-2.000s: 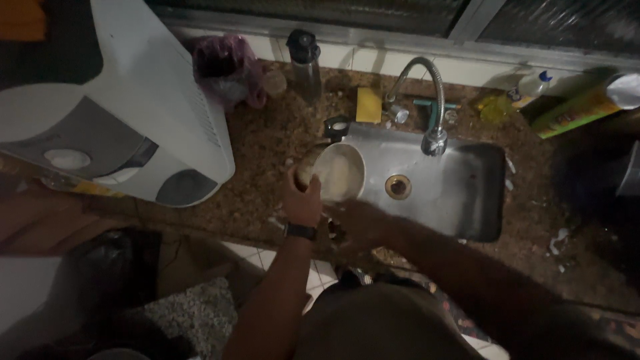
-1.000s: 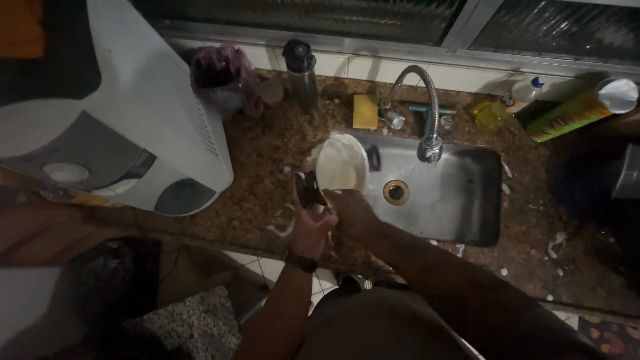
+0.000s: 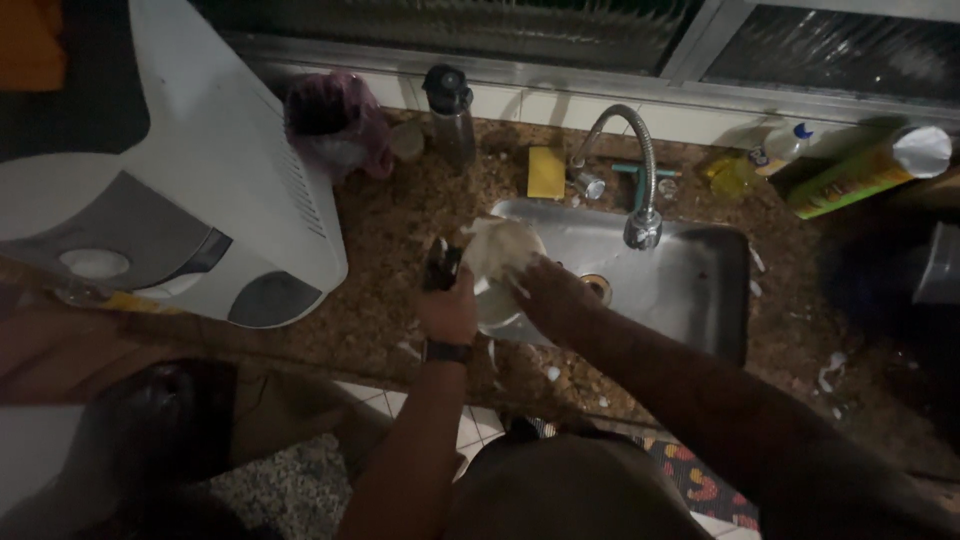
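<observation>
My left hand (image 3: pixel 450 304), with a dark band on its wrist, is closed around the dark handle (image 3: pixel 441 264) of a pale round pan (image 3: pixel 501 309). The pan is held over the left edge of the steel sink (image 3: pixel 679 292). My right hand (image 3: pixel 536 285) is at the pan's opening, blurred, against a whitish cloth-like or foamy mass (image 3: pixel 499 244); whether its fingers grip that mass is not clear. The curved flexible faucet (image 3: pixel 643 225) hangs over the sink, right of both hands.
Behind the sink are a yellow sponge cloth (image 3: pixel 546 172), a dark-capped bottle (image 3: pixel 450 116), a plastic bottle of yellow liquid (image 3: pixel 750 165) and a green can-like tube (image 3: pixel 855 176). A purple plastic bag (image 3: pixel 341 131) and a large white appliance (image 3: pixel 225 150) stand left on the granite counter (image 3: pixel 375 262).
A second ago the pan's mouth faced up beside my joined hands at the handle. Now my right hand has moved from the handle to the pan's opening, and the pan appears tilted.
</observation>
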